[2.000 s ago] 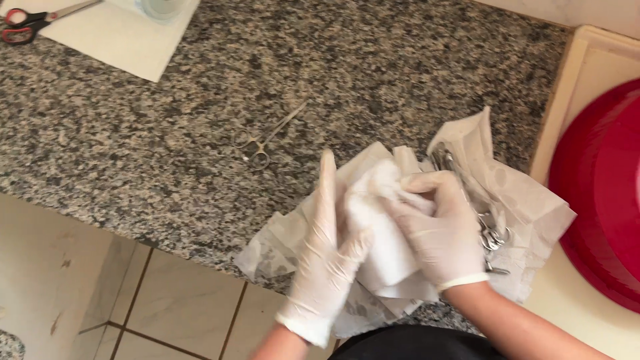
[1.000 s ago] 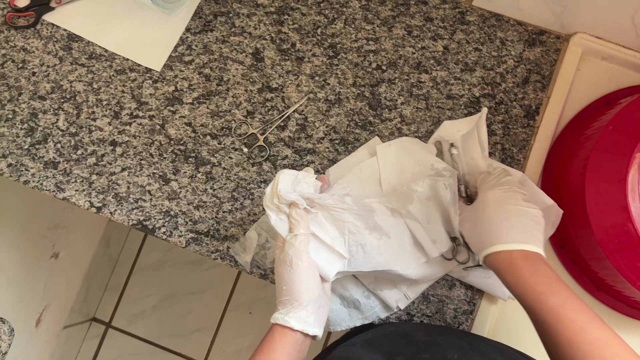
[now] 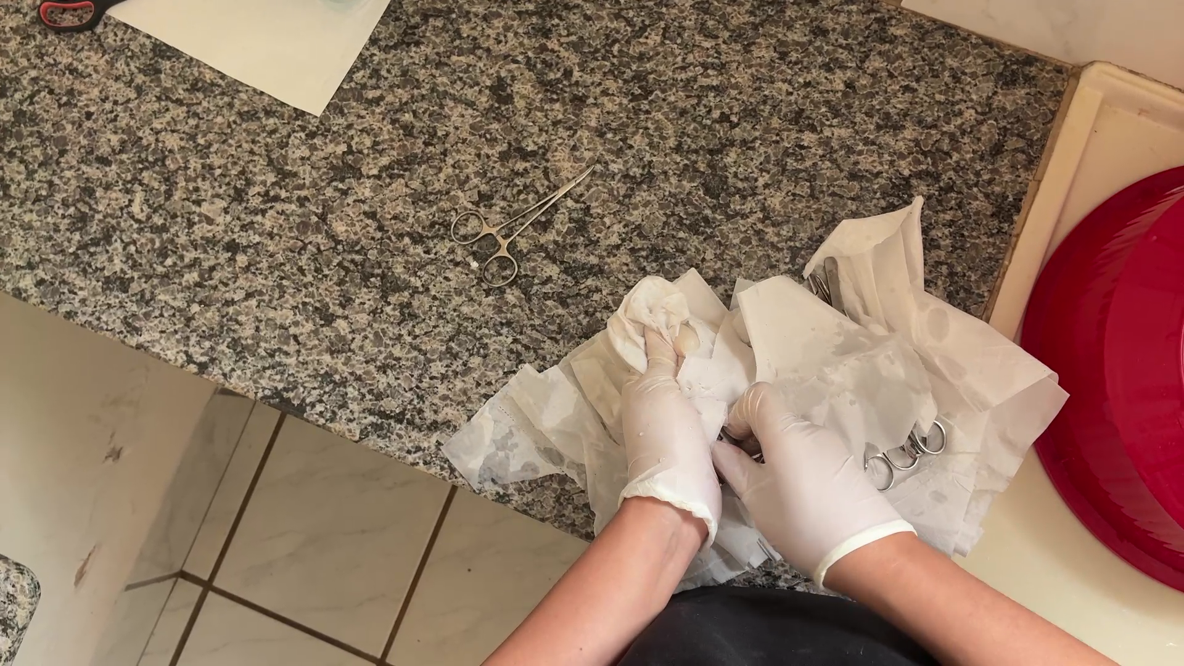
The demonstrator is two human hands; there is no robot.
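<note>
Both hands wear whitish gloves over crumpled, damp-looking paper sheets (image 3: 832, 351) at the counter's front edge. My left hand (image 3: 661, 425) grips a wadded white paper or cloth (image 3: 647, 314). Close to its right, my right hand (image 3: 805, 472) has thumb and fingers pinched on a metal instrument, mostly hidden between the hands. Metal finger rings of other instruments (image 3: 906, 453) show among the sheets right of my right hand, and more metal (image 3: 821, 282) shows at the upper fold. A locking forceps (image 3: 504, 242) lies alone on the granite, its rings toward the lower left.
The granite countertop (image 3: 277, 231) runs across the view. A red plastic basin (image 3: 1119, 388) stands on a cream sink or tray (image 3: 1054, 194) at the right. At the upper left are a white sheet (image 3: 296, 55) and red-and-black handled scissors (image 3: 69, 14). Floor tiles lie below.
My right hand has moved left from the instruments among the sheets to beside my left hand. The left hand still holds the white wad. The lone forceps stays on the granite.
</note>
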